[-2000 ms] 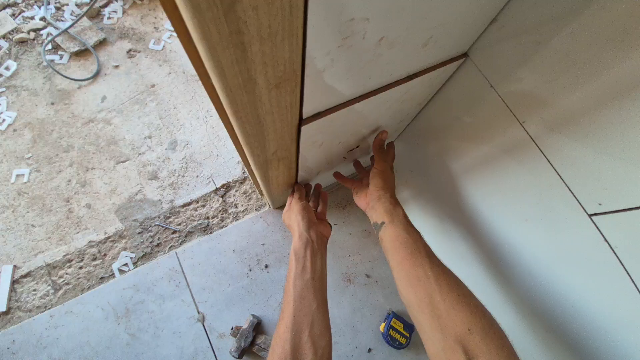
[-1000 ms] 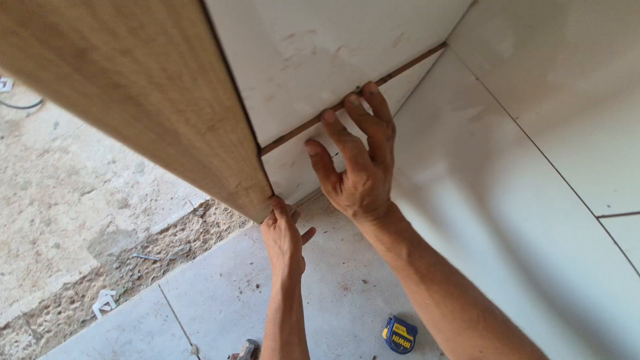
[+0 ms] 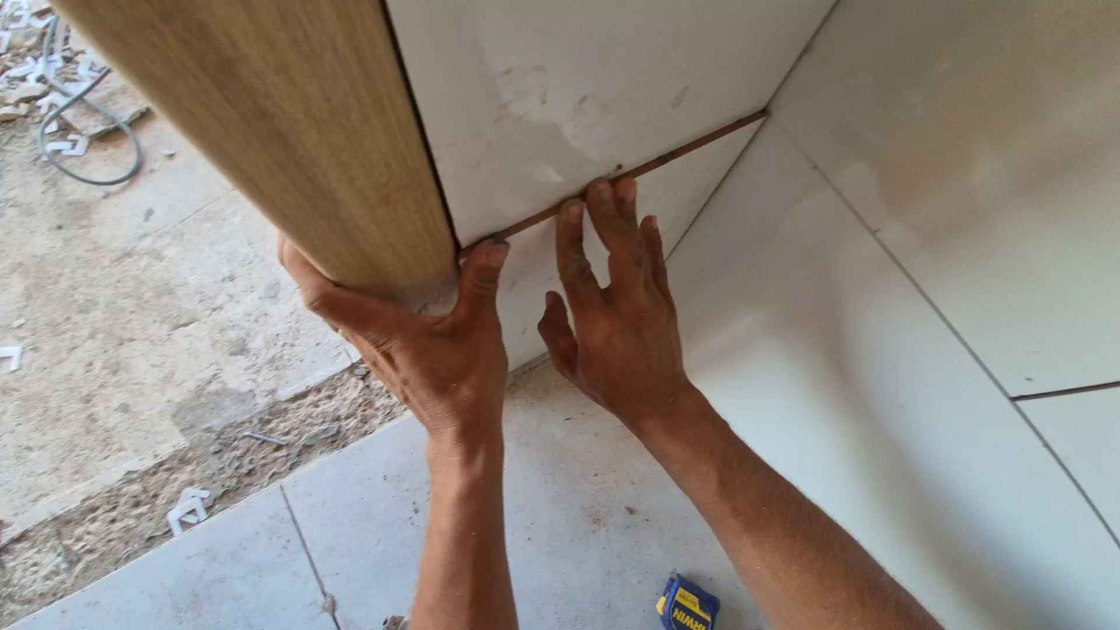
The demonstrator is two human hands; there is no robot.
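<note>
My left hand [image 3: 429, 350] wraps the lower part of a wooden door jamb [image 3: 332, 149], its fingers on the outer side and its thumb on the wall tile at the joint. My right hand [image 3: 617, 306], fingers spread, presses its fingertips on the lower wall tile [image 3: 717, 166] along the brown joint below the upper wall tile [image 3: 560, 105]. The upper tile bears smudges. An Irwin tape measure [image 3: 689, 604], blue and yellow, lies on the floor below my right hand.
Grey floor tiles [image 3: 376, 507] end at a rough broken strip [image 3: 236, 446]. Beyond it is a concrete floor [image 3: 131, 306] with a looped grey cable [image 3: 136, 157], rubble and white plastic tile spacers [image 3: 188, 510]. A tiled side wall [image 3: 875, 350] stands at the right.
My left hand has moved from the foot of the jamb to a grip around it, thumb at the joint. My right hand has risen from the lower tile's bottom area to the joint.
</note>
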